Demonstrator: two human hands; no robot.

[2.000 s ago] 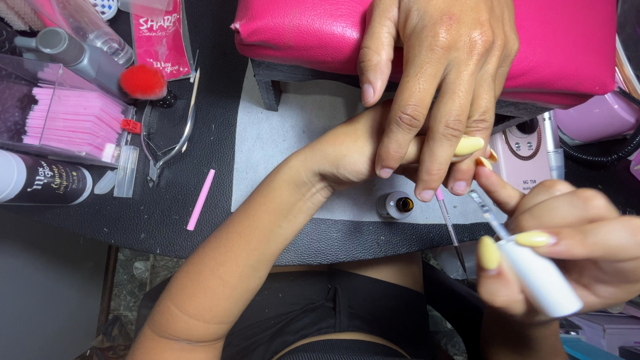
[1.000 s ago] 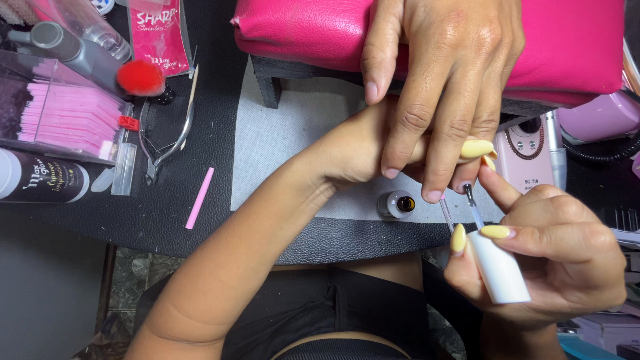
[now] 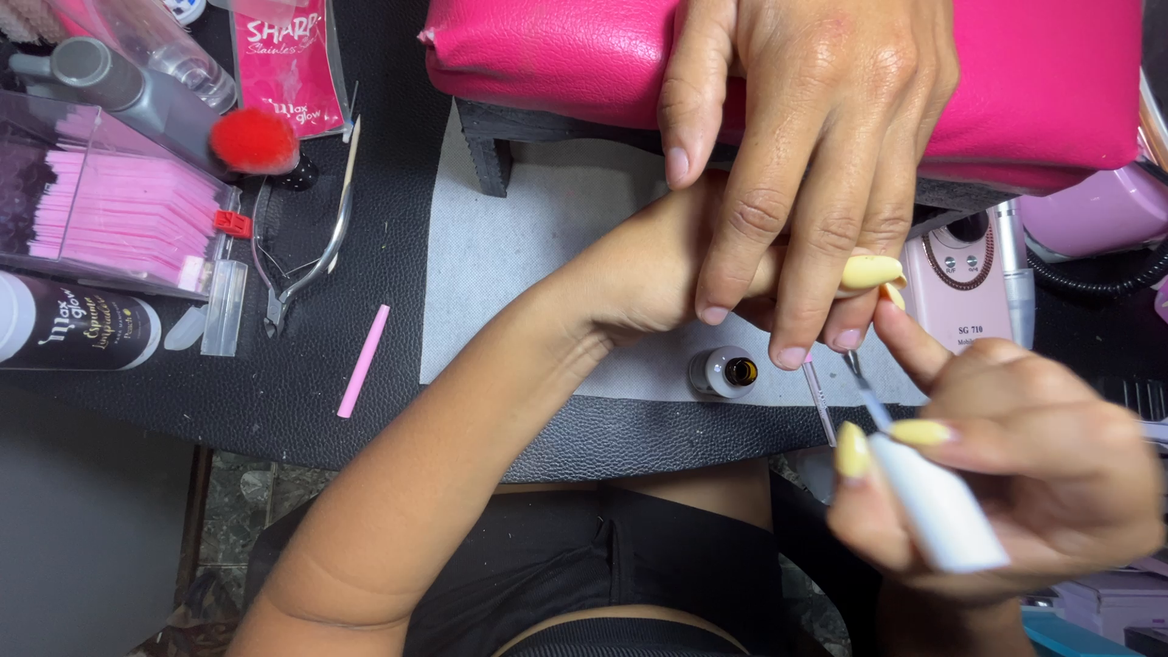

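My left hand (image 3: 664, 283) reaches in from the lower left beneath another person's hand (image 3: 821, 119). It grips that person's fingers, its yellow-nailed thumb over them and another yellow nail beside it; its palm is largely hidden. My right hand (image 3: 1031, 447), slightly blurred, pinches the white cap (image 3: 940, 511) of a nail polish brush between yellow-nailed fingers. The brush bristles (image 3: 852, 363) are at a fingernail (image 3: 847, 339) of the other person. One finger of my right hand extends to my left fingertips. Near them stands an uncapped polish bottle (image 3: 724, 372), its dark mouth showing.
The other hand lies over a pink cushioned armrest (image 3: 547, 64). A thin tool (image 3: 819, 401) crosses the paper towel (image 3: 493, 237). Leftward are a pink stick (image 3: 363, 361), cuticle nippers (image 3: 297, 283), a red-tufted brush (image 3: 254, 140) and a box of pink files (image 3: 128, 210). A pink nail drill unit (image 3: 958, 283) stands right.
The white cap, steeper one second ago, now slants down to the right with my right hand. The brush stays near the other person's fingertip. My left hand keeps its hold.
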